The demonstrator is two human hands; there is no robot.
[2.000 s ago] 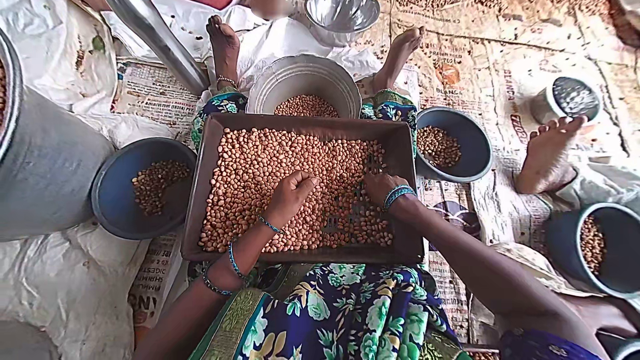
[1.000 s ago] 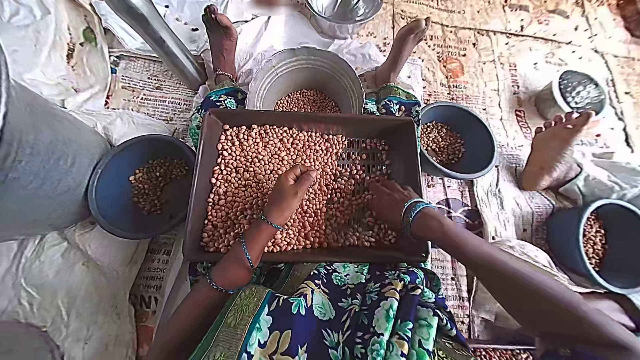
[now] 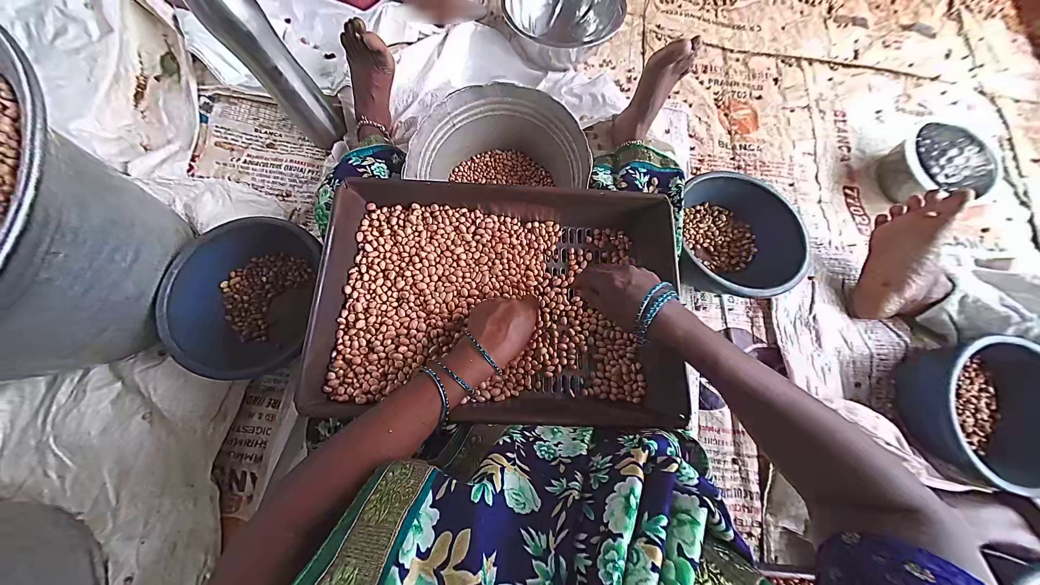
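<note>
A brown slotted plastic tray (image 3: 487, 413) lies across my lap, spread with light brown nuts or seeds (image 3: 431, 276). My left hand (image 3: 505, 323) rests among them near the middle, its fingers curled down and hidden. Toward the right side, my right hand (image 3: 613, 291) is bent over the nuts with its fingertips low among them; whether either hand grips any cannot be told. Between and around the hands, slots of the tray's bottom show. Just beyond the far edge stands a grey metal bowl (image 3: 431, 138) with more nuts, between my feet.
Blue tubs holding nuts stand at the left (image 3: 183, 325) and right (image 3: 784, 227), another (image 3: 918, 406) farther right. A large metal container (image 3: 97, 260) is at far left. Beyond are a steel bowl (image 3: 561, 24) and a metal pot (image 3: 898, 171). Another person's foot (image 3: 902, 260) is at right.
My left hand has moved toward me and slightly right over the nuts. My right hand has moved a little away from me. More slots of the tray show now than two seconds ago.
</note>
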